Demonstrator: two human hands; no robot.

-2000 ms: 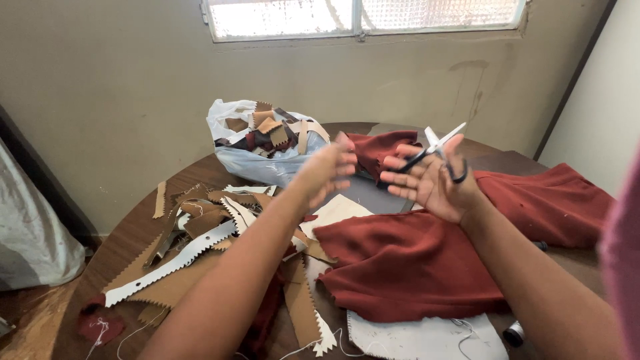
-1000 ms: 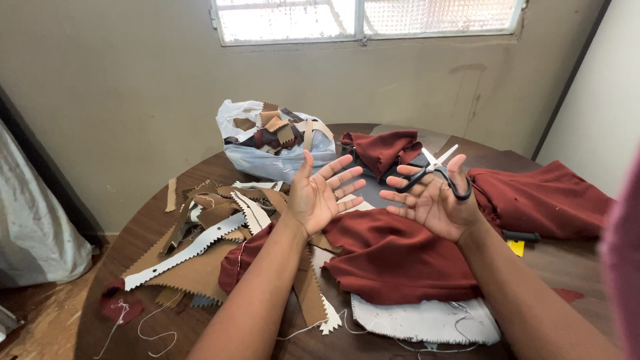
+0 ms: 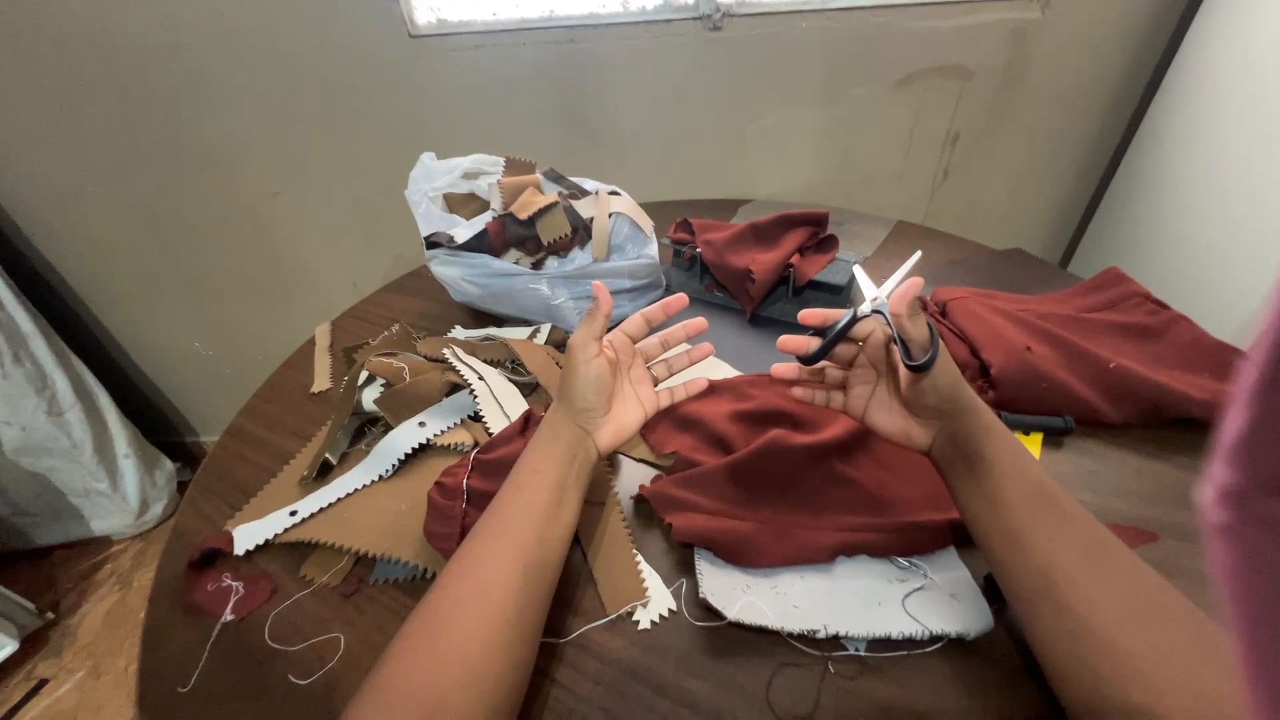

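Observation:
My left hand [image 3: 635, 375] is palm up with its fingers spread and holds nothing, above the table between the scraps and the red cloth. On my upturned right hand [image 3: 870, 380] hang scissors with dark handles [image 3: 870, 325]; the thumb is at one handle loop and the blades point up, parted. Below the hands, dark red fabric [image 3: 810, 470] lies folded over a pale stitched piece [image 3: 840, 600] with loose thread. More red fabric [image 3: 1080, 345] spreads at the right. A smaller red cloth [image 3: 760, 250] drapes over a black object [image 3: 700, 280] behind the hands.
Zigzag-edged brown scraps [image 3: 400, 500] and a white strip [image 3: 360, 475] pile up on the left of the round wooden table [image 3: 180, 650]. A plastic bag [image 3: 540, 280] full of scraps stands at the back. A black-handled item [image 3: 1040, 422] and something yellow lie at the right.
My left hand has turned from a blurred, moving pose to a still, open palm. The right hand keeps the scissors. The view has shifted somewhat, showing less of the window.

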